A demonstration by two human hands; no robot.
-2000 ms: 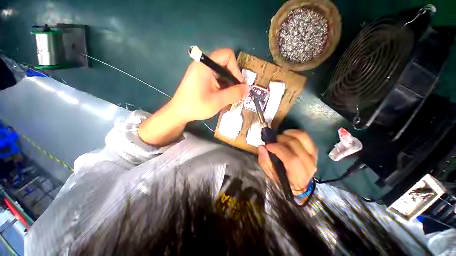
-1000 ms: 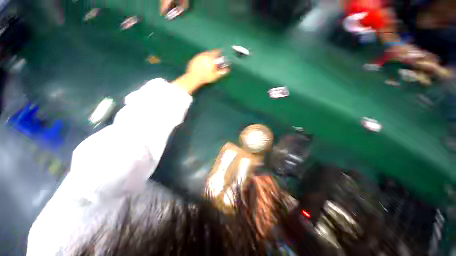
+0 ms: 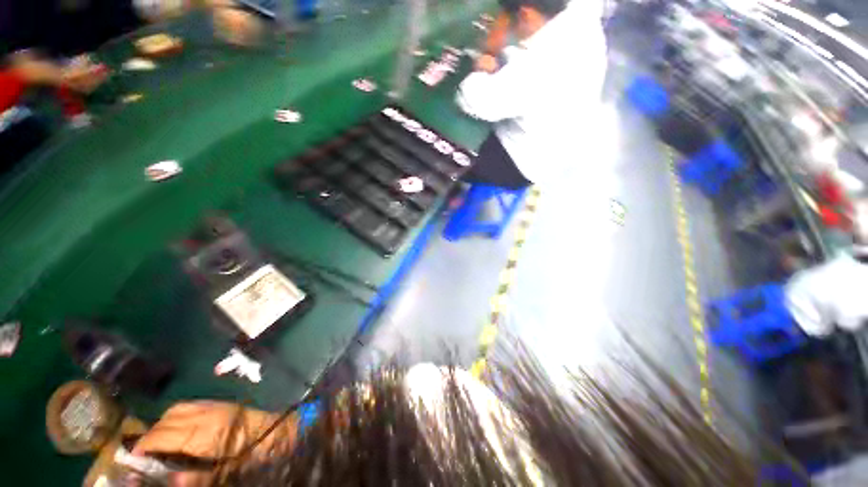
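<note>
My right hand (image 3: 214, 433), with a blue band at its wrist, is low at the left, over the tan work block (image 3: 103, 470). A thin dark cable crosses the hand; blur hides what its fingers hold. A small whitish thing (image 3: 143, 464) shows at the fingertips; I cannot tell whether the hand touches it. The brown-rimmed round bowl (image 3: 55, 418) with grey fill stands beside the block. My left hand is out of view.
The black fan (image 3: 114, 361), pale sponge tray (image 3: 259, 301) and a loose white piece (image 3: 238, 365) are beyond the hand. A black compartment tray (image 3: 357, 185) lies farther out. Circuit board assemblies (image 3: 164, 171) dot the green belt. A person in white (image 3: 542, 81) and blue stools (image 3: 485, 209) are beyond.
The view has swung to the right, towards the compartment tray and aisle. My left hand, earlier reaching over the belt at a small piece, has left the picture. My right hand stays by the block.
</note>
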